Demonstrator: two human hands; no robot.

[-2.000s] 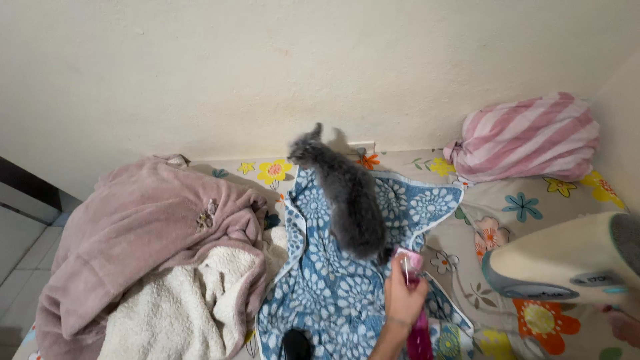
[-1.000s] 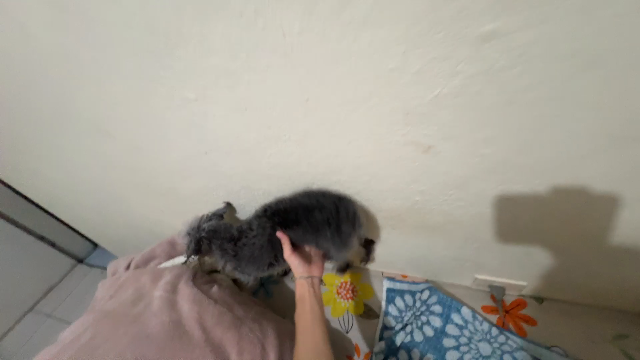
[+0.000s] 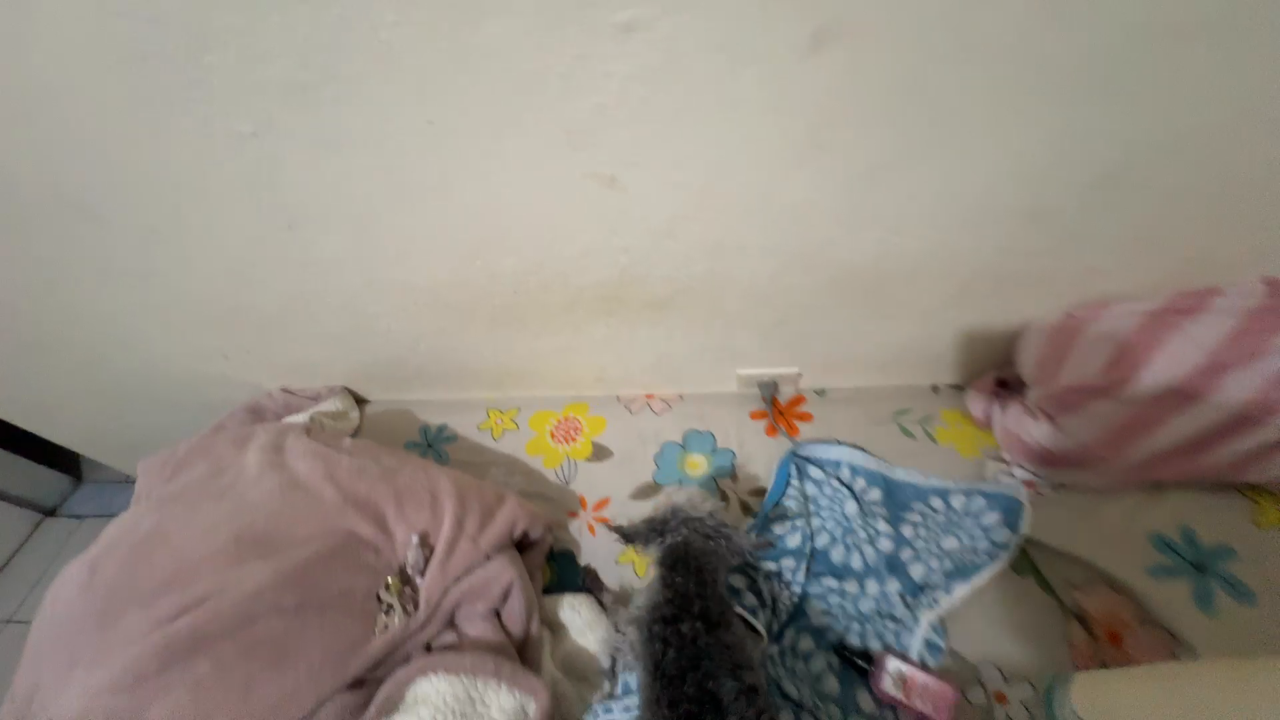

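Observation:
A grey, fluffy cat [image 3: 700,620] is at the bottom centre, partly on a blue towel with white flowers [image 3: 900,540], its body cut off by the lower edge of the view. To its right, a pink object [image 3: 914,686], whose kind I cannot tell, lies on the towel. At the lower right corner shows part of a cream-coloured device [image 3: 1170,690]; what holds it is hidden. Neither my left hand nor my right hand is in view.
A pink fleece blanket [image 3: 270,560] is heaped at the left. A pink-and-white striped bundle [image 3: 1160,390] lies at the right on the flowered sheet [image 3: 500,460]. A plug sits in a wall socket [image 3: 768,380] behind the towel.
A second ago a hand was on the cat's side beside the pink blanket; now that hand is out of view and the cat is at the towel. The view has shifted.

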